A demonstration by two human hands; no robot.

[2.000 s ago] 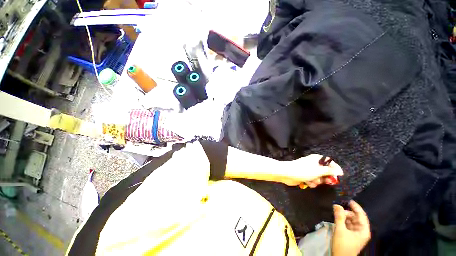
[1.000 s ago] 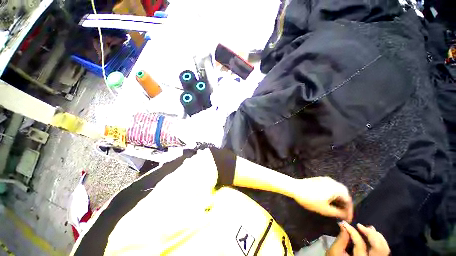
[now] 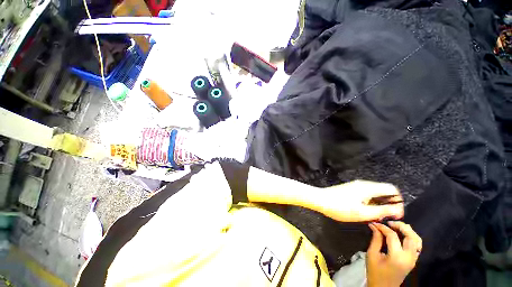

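Note:
A large black coat (image 3: 359,95) lies in front of me, with visible stitch lines and a speckled dark grey wool area (image 3: 418,162). My left hand (image 3: 368,202) reaches in from the left over its lower part, with fingers curled and a dark strip or gap between them. My right hand (image 3: 393,252) comes up from the bottom edge, with bent fingers. Its fingertips meet the underside of my left hand, where a small dark bit shows. What either hand pinches is too small to tell. No needle or thread can be made out.
On the white table left of the coat are three black thread cones (image 3: 209,101), an orange cone (image 3: 156,94), a phone (image 3: 254,61) and a striped bundle (image 3: 159,147) with a blue band. A yellow patterned packet (image 3: 123,154) touches the bundle. A blue basket (image 3: 126,67) stands beyond.
The red and orange thing seen earlier in my left hand no longer shows. My left hand has moved slightly right, and both hands are now together at the fingertips. The view has shifted slightly.

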